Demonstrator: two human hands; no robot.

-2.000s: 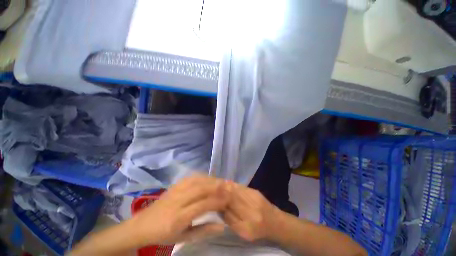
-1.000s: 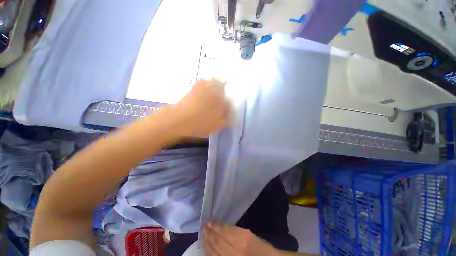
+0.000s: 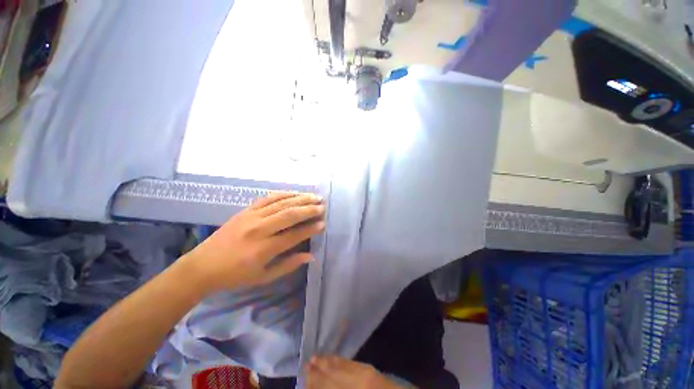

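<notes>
A light blue-grey garment panel (image 3: 441, 167) lies under the machine head and hangs over the table's front edge. Its folded edge (image 3: 317, 292) runs lengthwise towards me. My left hand (image 3: 262, 239) lies at the table edge with its fingertips on the panel's left edge, fingers nearly flat. My right hand (image 3: 342, 372) is at the bottom of the picture, partly cut off, pinching the lower end of the folded edge. The needle area (image 3: 339, 70) is bright with glare, beside a dark ribbed cylinder (image 3: 368, 87). Whether the needle is in the cloth cannot be seen.
Another panel (image 3: 114, 99) lies at the left on the table. The table-edge ruler (image 3: 202, 191) runs along the front. A control panel (image 3: 639, 95) is lit at upper right. A blue basket (image 3: 548, 304) stands lower right, a red basket (image 3: 226, 377) below. Bunched cloth (image 3: 61, 266) is lower left.
My left hand has come down from near the needle to the table edge, and its fingers have spread. My right hand stays low on the folded edge. The view has shifted slightly.
</notes>
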